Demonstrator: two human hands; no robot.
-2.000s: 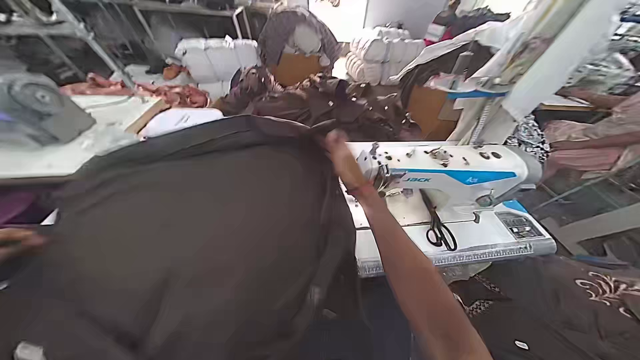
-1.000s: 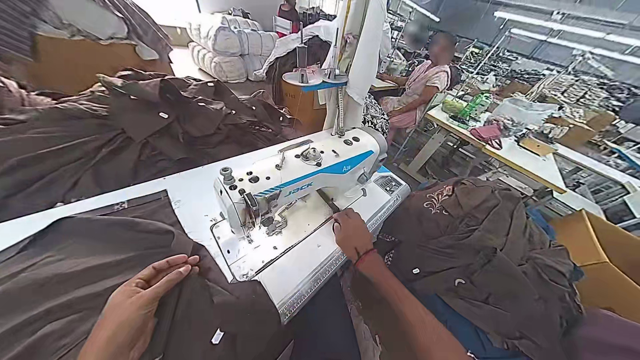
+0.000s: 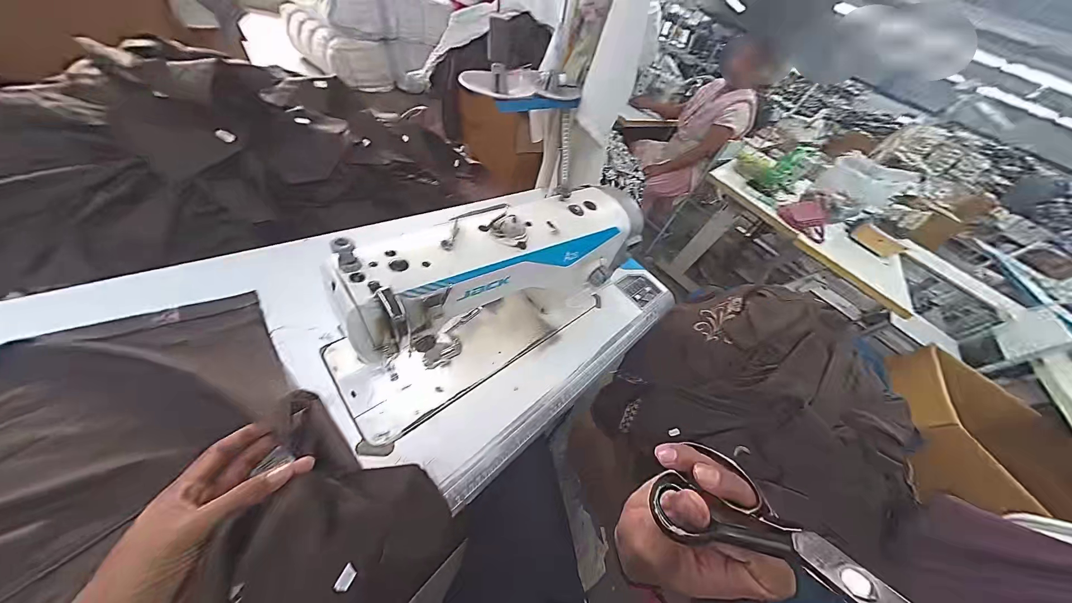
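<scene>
My left hand (image 3: pixel 197 511) grips a fold of dark brown cloth (image 3: pixel 126 402), which spreads over the left part of the white sewing table and hangs past its front edge. In my right hand (image 3: pixel 695 536) is a pair of black-handled fabric scissors (image 3: pixel 754 533), thumb and fingers through the loops, blades pointing down and to the right; the tips are out of view. Between and beyond my hands stands a white and blue Jack sewing machine (image 3: pixel 477 268), its needle area bare of cloth. A small white tag (image 3: pixel 345 578) lies on the held cloth.
Brown garments with embroidery (image 3: pixel 754 394) are heaped right of the table (image 3: pixel 519 394), beside an open cardboard box (image 3: pixel 963 427). More brown cloth (image 3: pixel 193 142) is piled behind the table. A thread stand (image 3: pixel 536 92) rises behind the machine. Another person (image 3: pixel 712 126) sits farther back.
My right hand has lifted the scissors off the machine table and moved to the right, over the heaped garments. My left hand, near the cloth one second ago, now pinches a fold.
</scene>
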